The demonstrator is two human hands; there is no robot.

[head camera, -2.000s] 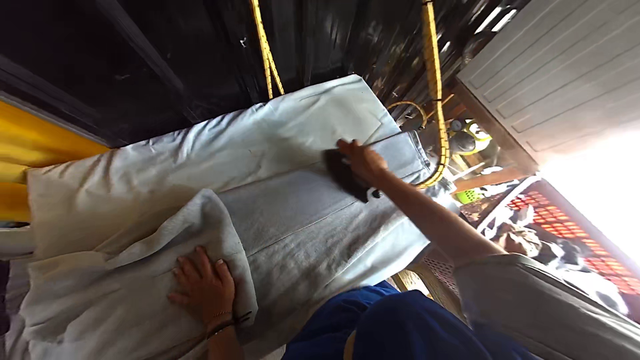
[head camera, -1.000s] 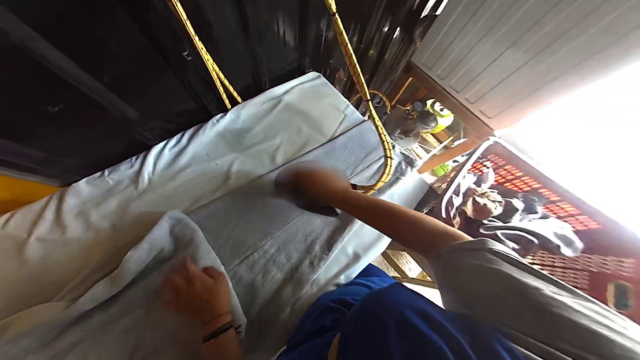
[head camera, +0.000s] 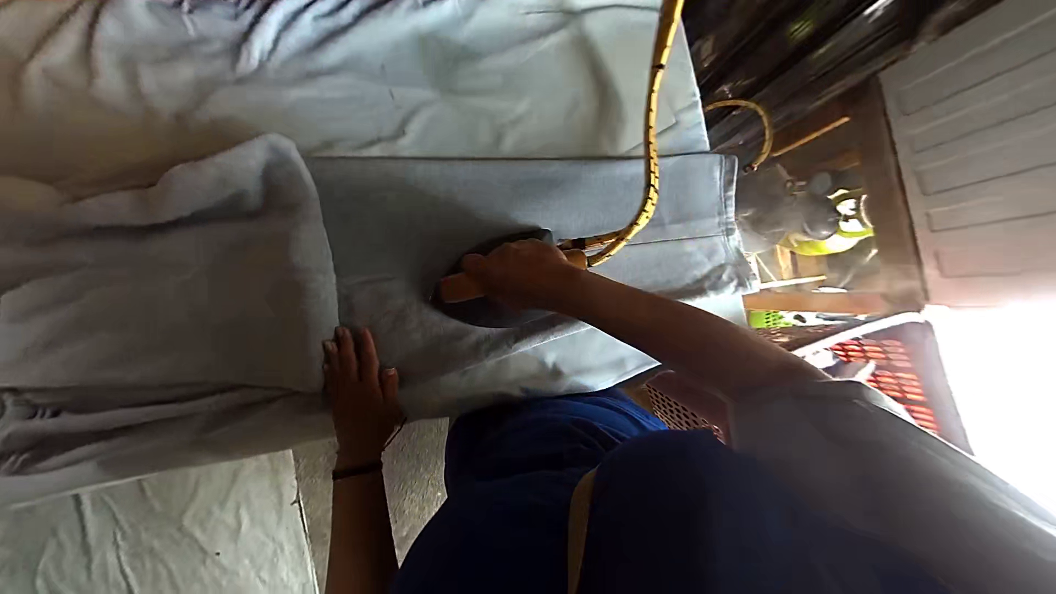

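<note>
My right hand (head camera: 524, 272) grips the orange-brown handle of a dark clothes iron (head camera: 487, 312), whose sole rests on a grey trouser leg (head camera: 396, 198) laid flat. A yellow cloth-covered cord (head camera: 653, 148) rises from the iron's rear. Fingers apart, my left hand (head camera: 360, 388) lies palm down on the garment near its lower edge, beside the folded-back grey fabric (head camera: 165, 305) at the left. Under the garment is a pale, wrinkled cover (head camera: 495, 74) on the ironing surface.
Right of the ironing surface stand a red plastic basket (head camera: 887, 371) with cloth in it and a grey and yellow-green object (head camera: 833, 231) that I cannot identify. A white panelled door or wall (head camera: 982, 148) is at the upper right. A pale cloth surface (head camera: 148, 528) lies at lower left.
My left hand has shifted from on top of the folded-back fabric to its edge, beside the flat leg. The iron has moved along the leg, away from its hem. The view has moved closer and turned.
</note>
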